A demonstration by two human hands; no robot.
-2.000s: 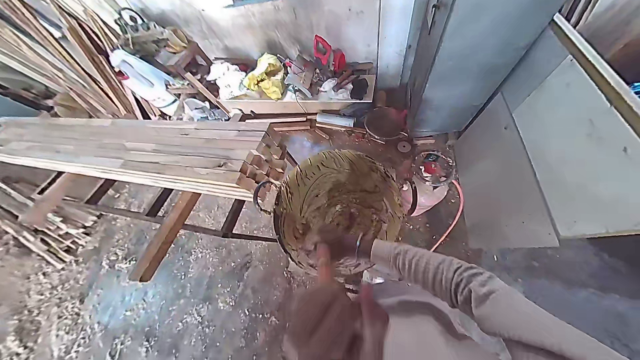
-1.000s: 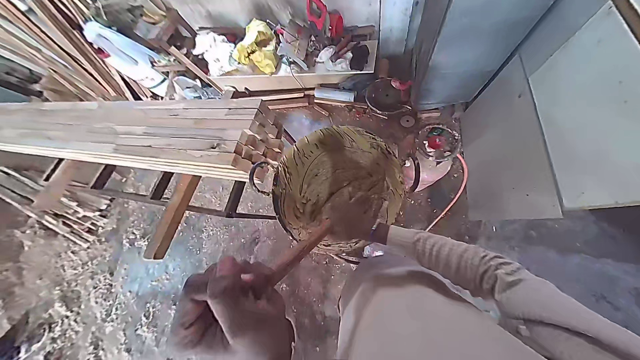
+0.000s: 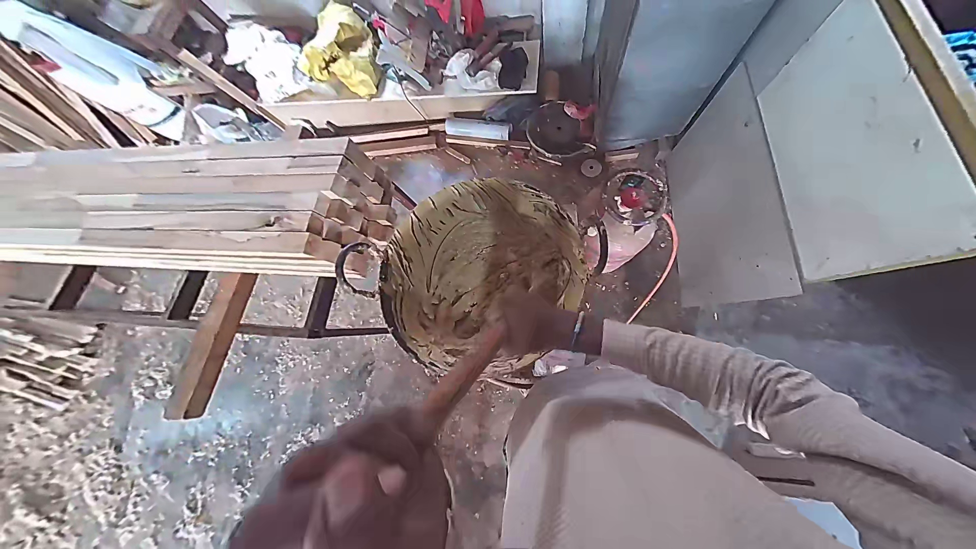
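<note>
A round metal pan [image 3: 442, 252] with loop handles stands in the middle of the view, its inner wall smeared with a thick yellow-brown paste. My left hand [image 3: 362, 473], blurred in the lower foreground, is closed round the near end of a wooden stick [image 3: 465, 374]. The stick slants up into the pan. Around its farther part, over the near side of the pan, is my right hand [image 3: 530, 324], with a bracelet at the wrist and a light long sleeve behind it. The stick's far end is hidden by this hand and the paste.
Stacked timber strips [image 3: 191, 198] lie on a metal frame left of the pan. Behind are a box [image 3: 412, 107] of rags and tools, a round dark pot [image 3: 560, 130] and a clear container [image 3: 634, 197] beside an orange hose [image 3: 663, 267]. Pale panels [image 3: 869, 145] lean at right. Shavings litter the floor.
My left hand was in front of the pan two seconds ago, then moved left and away from it. The stick shows more plainly now. My right hand remains at the pan.
</note>
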